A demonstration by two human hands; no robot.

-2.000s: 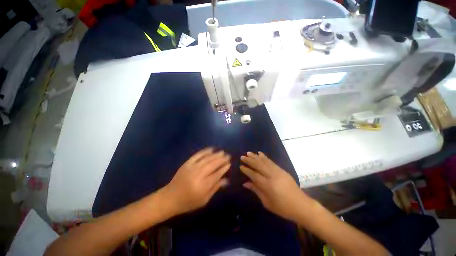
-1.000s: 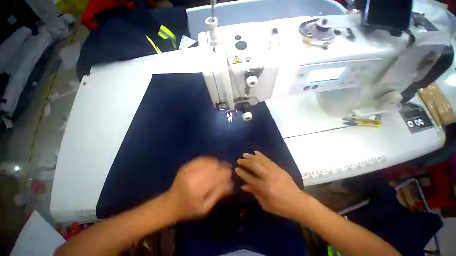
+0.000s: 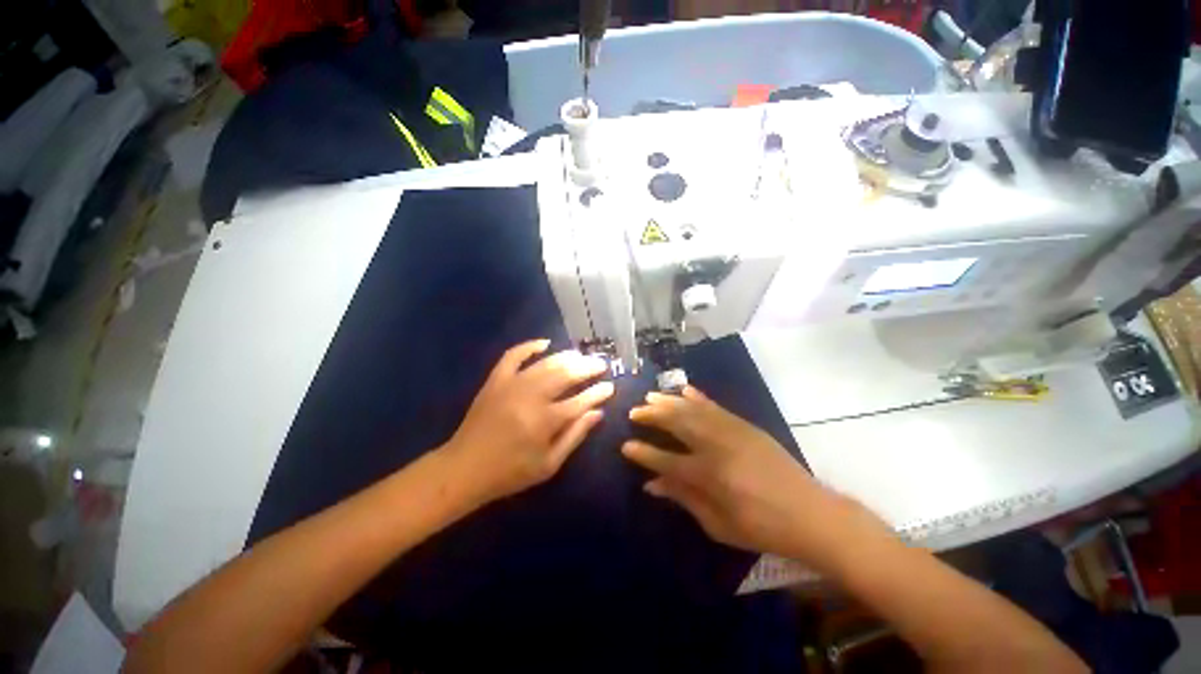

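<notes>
A large dark navy cut panel [image 3: 395,356] lies flat on the white machine table, runs under the needle area and hangs over the front edge. My left hand [image 3: 533,415] rests on it just left of the presser foot [image 3: 616,362], fingertips close to the foot. My right hand [image 3: 705,461] lies on the cloth just right of and below the foot, fingers spread. Neither hand shows a clear grip. The white sewing machine [image 3: 817,237] stands over the panel, with its small display lit.
Yellow-handled snips [image 3: 1001,388] lie right of the machine's needle area. A dark control panel [image 3: 1135,375] is at the table's right end. Behind are a pale blue tub [image 3: 724,59] and a navy bundle with yellow-green tape [image 3: 452,112]. A phone [image 3: 1106,79] stands above the machine.
My left hand has moved forward to beside the presser foot. My right hand is now close to the foot too. The view has shifted, and the machine appears larger and lower.
</notes>
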